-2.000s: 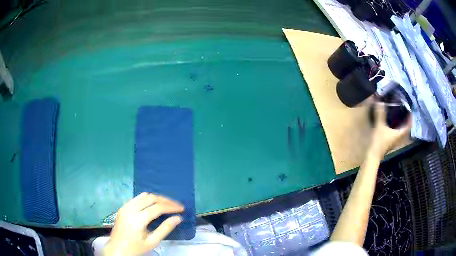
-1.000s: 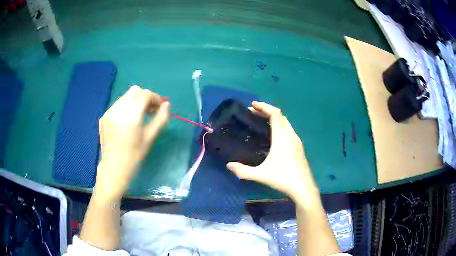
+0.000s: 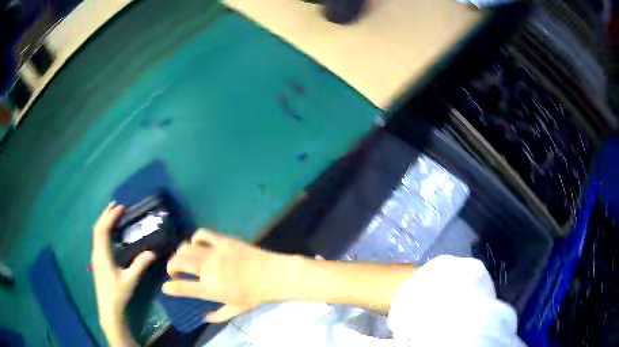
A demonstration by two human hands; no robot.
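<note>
The image is blurred. A black speaker housing [image 3: 146,234] with a pale panel in its upward-facing slot sits on a navy-blue mesh cloth [image 3: 146,177] at the lower left. My left hand [image 3: 112,271] grips the housing from its left side, fingers at the far end and thumb at the near end. My right hand [image 3: 217,271] is just right of the housing, over the near part of the cloth, with its fingers spread. Whether it pinches the cloth is unclear. The lead wires are not clearly visible.
Another blue cloth piece [image 3: 58,301] lies on the green mat [image 3: 224,129] at the lower left. A tan board [image 3: 380,44] with a dark housing [image 3: 343,8] is at the top. Below the bench edge are a shiny clear tray [image 3: 414,210] and a dark crate with wires [image 3: 522,129].
The view has swung right and tilted. My left hand has let go of the red wire and now holds the housing. My right hand has left the housing and moved over the cloth.
</note>
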